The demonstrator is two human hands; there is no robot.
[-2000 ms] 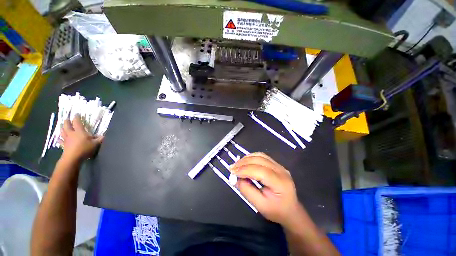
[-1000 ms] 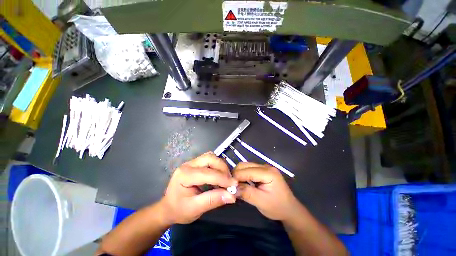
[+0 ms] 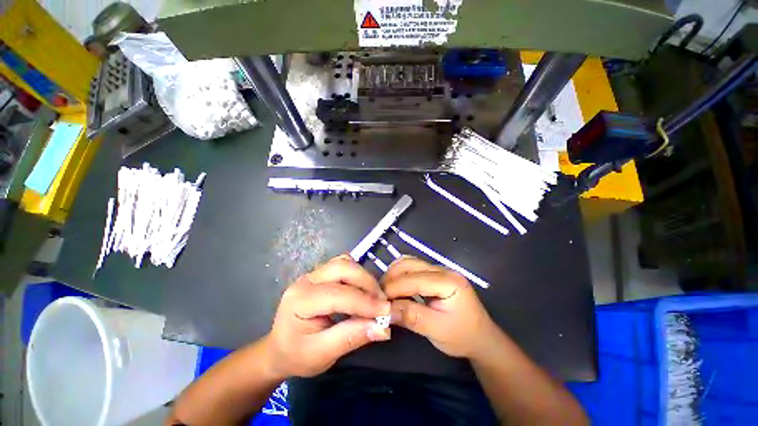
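My left hand (image 3: pixel 328 316) and my right hand (image 3: pixel 436 306) meet at the front middle of the bench, fingertips pinched around a small white piece (image 3: pixel 382 320). Most of the piece is hidden by the fingers. Just beyond them a narrow silver loading bar (image 3: pixel 384 226) lies diagonally, with white leads (image 3: pixel 440 258) running from it toward the lower right; my hands hide its near end and part of the leads. A second bar (image 3: pixel 331 187) with dark pegs lies in front of the machine.
Moulded leads (image 3: pixel 156 215) are piled left; white leads (image 3: pixel 503 173) fan out right. A plastic bag of white parts (image 3: pixel 212 104) sits back left. The press's lower mould (image 3: pixel 399 96) stands between steel posts. A sensor (image 3: pixel 611 137) is at right, a white tub (image 3: pixel 71 362) lower left, a blue crate (image 3: pixel 706 306) lower right.
My left hand has left the pile on the left and joined my right hand at the front middle. In the last second both hands have stayed together with only small finger movement.
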